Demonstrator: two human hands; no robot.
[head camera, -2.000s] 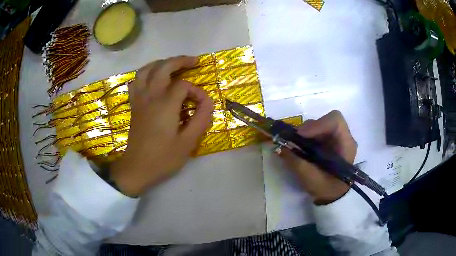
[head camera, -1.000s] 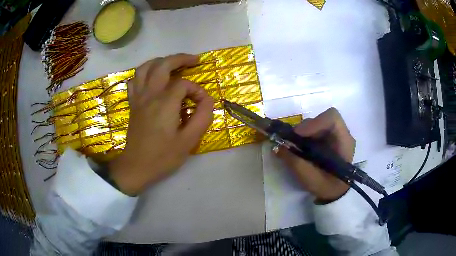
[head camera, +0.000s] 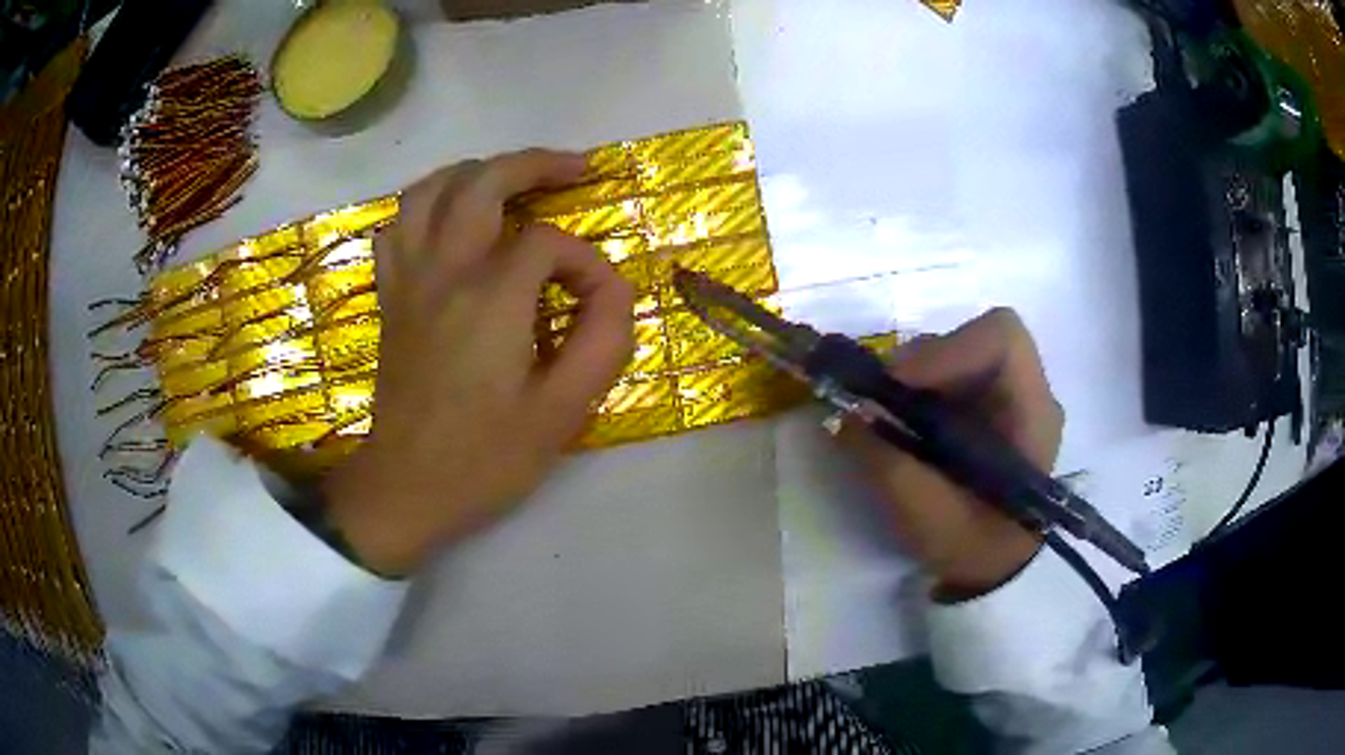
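The gold film-covered panel (head camera: 716, 221) lies on the pale board, with dark thin wires across its left part and their ends fringed past its left edge. My left hand (head camera: 472, 354) rests over the panel's middle, fingers bent; whether its fingertips hold a wire is hidden. My right hand (head camera: 966, 443) grips the dark soldering iron (head camera: 900, 406) like a pen. The iron's tip points left over the panel, right of my left fingers; whether it touches cannot be told.
A pile of red-brown wires (head camera: 196, 145) and a round tin with yellow contents (head camera: 336, 62) lie at the upper left. Wired gold panels (head camera: 30, 369) are at the far left. White paper (head camera: 944, 192) lies under my right hand. A black feeder unit (head camera: 1202, 273) stands at the right.
The iron tip has shifted slightly up and right from the spot it was at on the panel, and my right hand moved slightly with it. My left hand has stayed nearly still.
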